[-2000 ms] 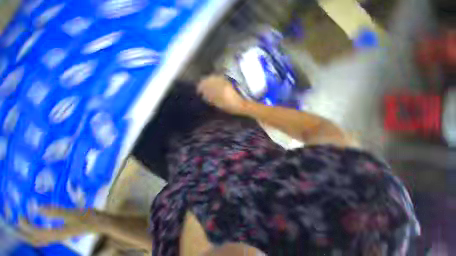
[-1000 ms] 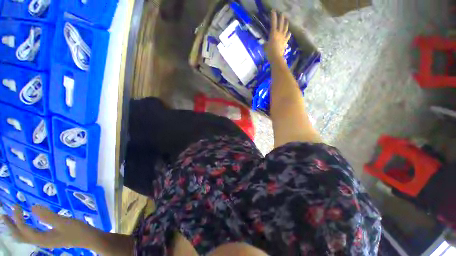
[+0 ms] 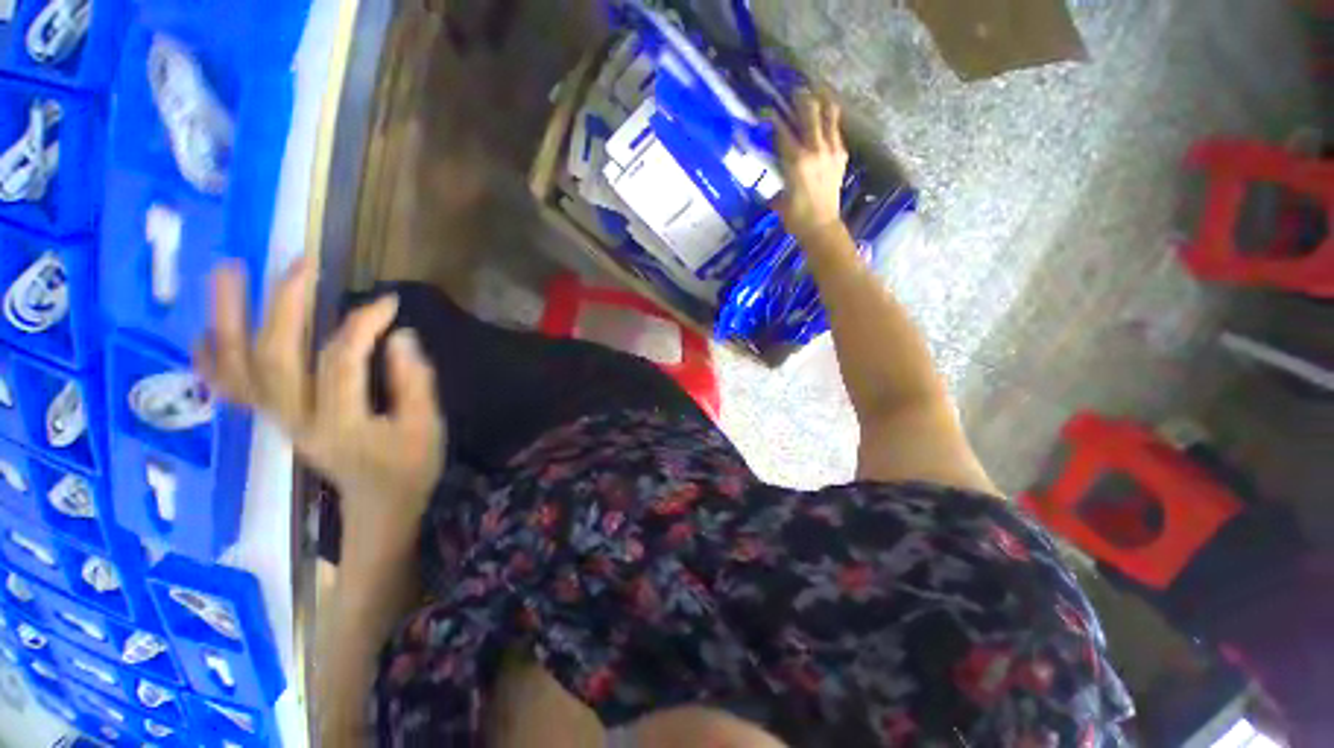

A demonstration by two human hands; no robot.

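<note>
My left hand (image 3: 344,387) is raised over the near edge of the table, blurred, fingers apart and empty. My right hand (image 3: 815,168) reaches into an open carton (image 3: 553,154) on the floor. Its fingers are bent against blue-and-white packaging (image 3: 680,190). A long blue piece with a pale edge (image 3: 702,73) tilts up at its fingertips; whether they grip it is unclear. Blue insert trays (image 3: 135,504) lie in rows on the table. Many hold a coiled white cable (image 3: 173,399) and a small white charger (image 3: 163,491) in separate recesses.
The white table edge (image 3: 274,497) runs down the left. A red stool (image 3: 629,329) stands beside the carton, and two more (image 3: 1134,497) stand at the right. Brown cardboard (image 3: 1002,32) lies on the speckled floor. My lap and dark trousers are between table and carton.
My left hand has moved from over the trays at the lower left up to the table edge. My right hand's spread fingers have bent onto the packaging, where a long blue piece now tilts up.
</note>
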